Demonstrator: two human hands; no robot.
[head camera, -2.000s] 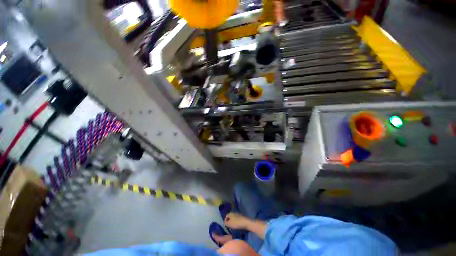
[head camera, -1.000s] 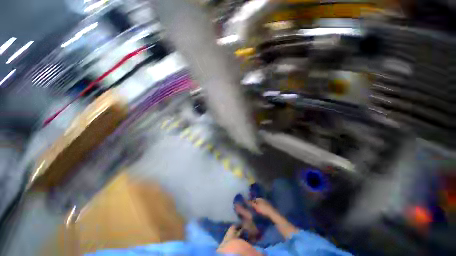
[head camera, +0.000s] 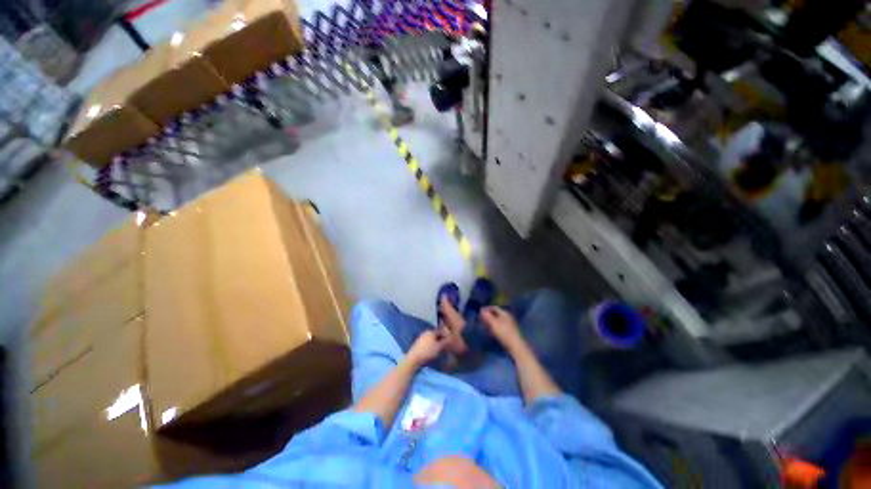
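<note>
My left hand (head camera: 429, 346) is low in the middle, over my lap, small and loosely curled. My right hand (head camera: 497, 322) is just right of it, also curled, with a gap between the two. No held object is visible, but the fingers are too small to read. My dark blue slippers (head camera: 479, 294) show just beyond the hands. A white-red badge (head camera: 421, 413) hangs on my light blue smock (head camera: 506, 435).
Large brown cartons (head camera: 224, 296) stand close at my left. More cartons (head camera: 181, 84) sit on the skate-wheel conveyor (head camera: 334, 43) behind. The machine frame (head camera: 544, 105) and grey control box (head camera: 745, 396) are at right. A pale roll (head camera: 619, 325) stands low near the machine. Striped tape (head camera: 430, 191) crosses the floor.
The view has swung left, bringing the cartons in at left and shifting the machine right. My left hand and badge now show clearly; my right hand stays over my lap.
</note>
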